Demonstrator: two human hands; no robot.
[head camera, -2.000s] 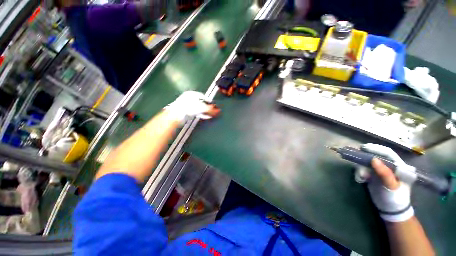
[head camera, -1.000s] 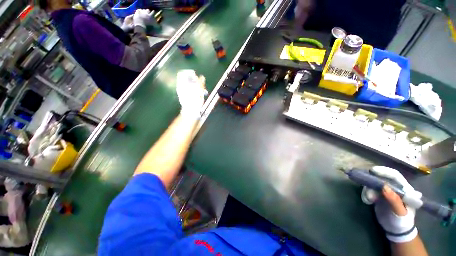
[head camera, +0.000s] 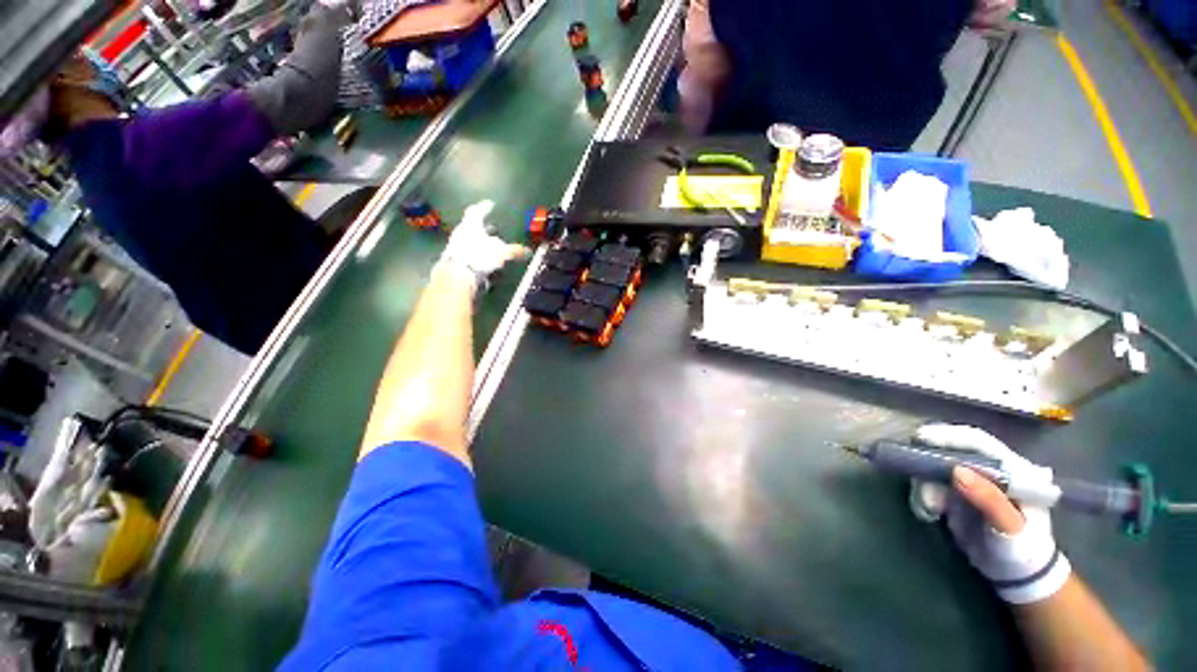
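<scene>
My left hand (head camera: 477, 246), in a white glove, is over the green conveyor beside its metal rail, fingers apart, with nothing visible in it. A black and orange coil (head camera: 540, 225) is just right of my fingertips, by the rail; contact is not clear. Another coil (head camera: 421, 214) lies on the belt to the left. A block of several coils (head camera: 586, 286) sits at the bench's left edge. My right hand (head camera: 987, 503), in a white glove with bare thumb, grips the dark-grey power tool (head camera: 919, 462), its thin tip pointing left above the green mat.
The long pale fixture rail (head camera: 866, 344) lies across the bench. Behind it are a black box (head camera: 630, 184), a yellow bin (head camera: 776, 242) holding a bottle, a blue bin (head camera: 973, 236) and a crumpled white cloth (head camera: 1028, 248). People stand across the conveyor and behind the bench.
My left hand went from the bench edge to over the belt. The view has shifted. A coil now shows at the rail near my fingers. My right hand still holds the tool.
</scene>
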